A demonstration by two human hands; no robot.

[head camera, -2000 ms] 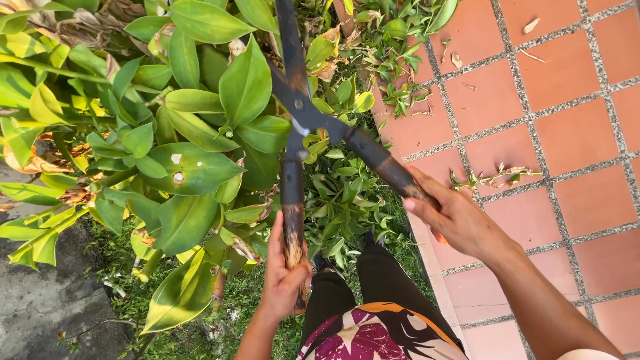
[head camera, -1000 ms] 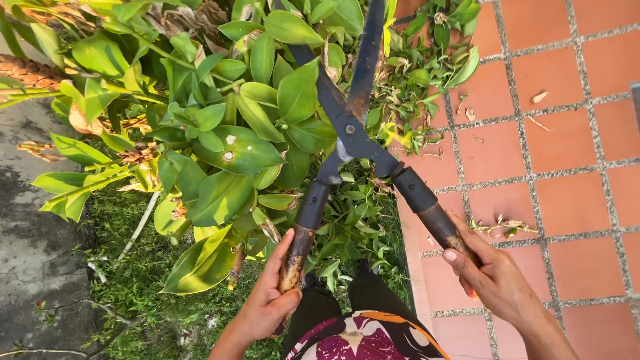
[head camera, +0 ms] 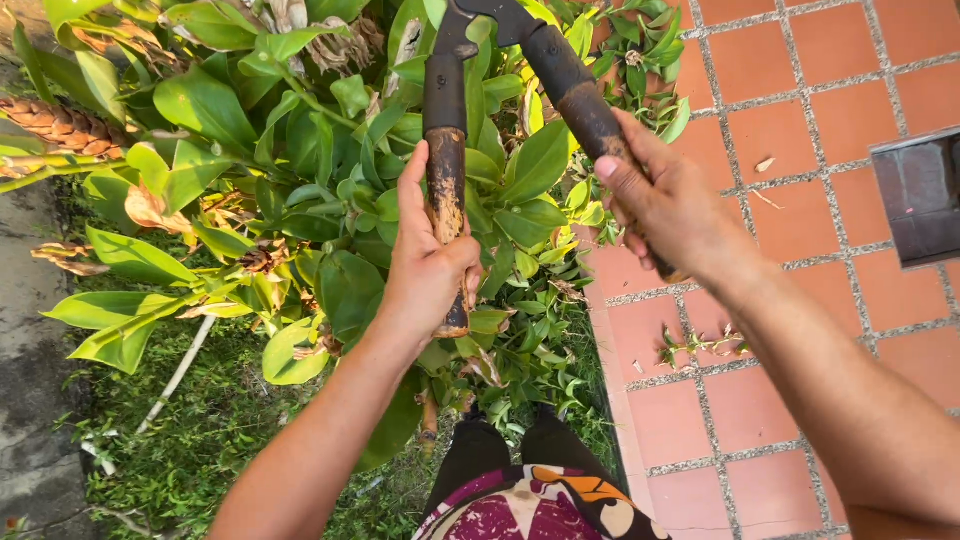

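My left hand (head camera: 435, 262) grips one worn wooden handle of the hedge shears (head camera: 445, 172), which points nearly straight up the view. Around the other handle, slanting over the edge of the tiles, my right hand (head camera: 667, 202) is closed. Dark metal sockets join the handles to the shears' metal arms at the top edge; the blades are out of view. Broad green leaves of a leafy shrub (head camera: 352, 292) lie behind and beside the handles.
Terracotta floor tiles (head camera: 757, 409) cover the right side, with a cut leafy sprig (head camera: 701, 345) on them. A dark rectangular object (head camera: 922, 199) is at the right edge. A grey concrete surface (head camera: 34, 337) borders the grass (head camera: 240, 420) at left; a pale stick (head camera: 176, 375) lies there.
Both hands have moved up in the view with the shears, whose blades and pivot showed before and are now out of frame. The handles are still held.
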